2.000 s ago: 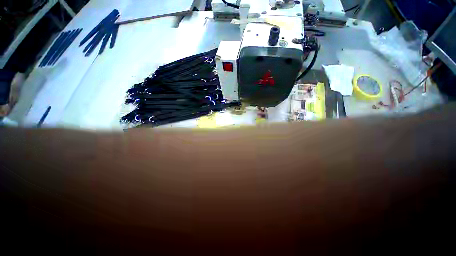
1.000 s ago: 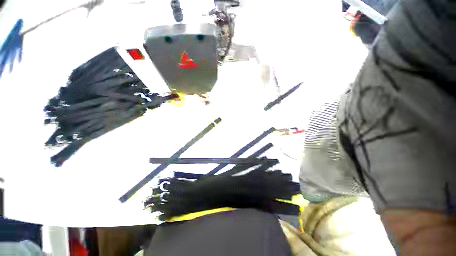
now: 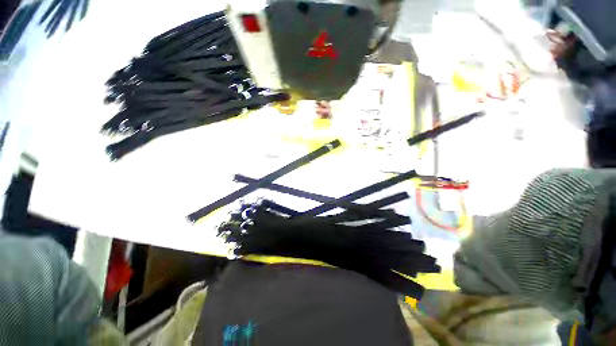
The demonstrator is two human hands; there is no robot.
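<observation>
A pile of black straps (image 3: 331,240) lies at the table's near edge, with silvery rings at its left ends. Several loose straps cross above it, one slanting up toward the needle area (image 3: 267,181). Another fan of black straps (image 3: 179,81) with silvery rings lies left of the machine head (image 3: 321,51); one strap end reaches under the head. Small silvery loops (image 3: 371,125) lie right of the needle. Grey striped oversleeves show at lower left (image 3: 40,290) and right (image 3: 554,233). Neither of my hands is visible.
A short black strap (image 3: 446,128) lies apart on the right. A small red-handled tool (image 3: 442,184) lies right of the straps. An orange-red cord tangle (image 3: 503,81) is farther back. Yellow tape edging (image 3: 290,259) runs along the near edge. More dark straps (image 3: 64,15) are at top left.
The view has shifted and turned, so the machine head sits farther right and higher. The right sleeve has lowered toward the right edge, and the left sleeve shows more. The near loose straps have changed arrangement.
</observation>
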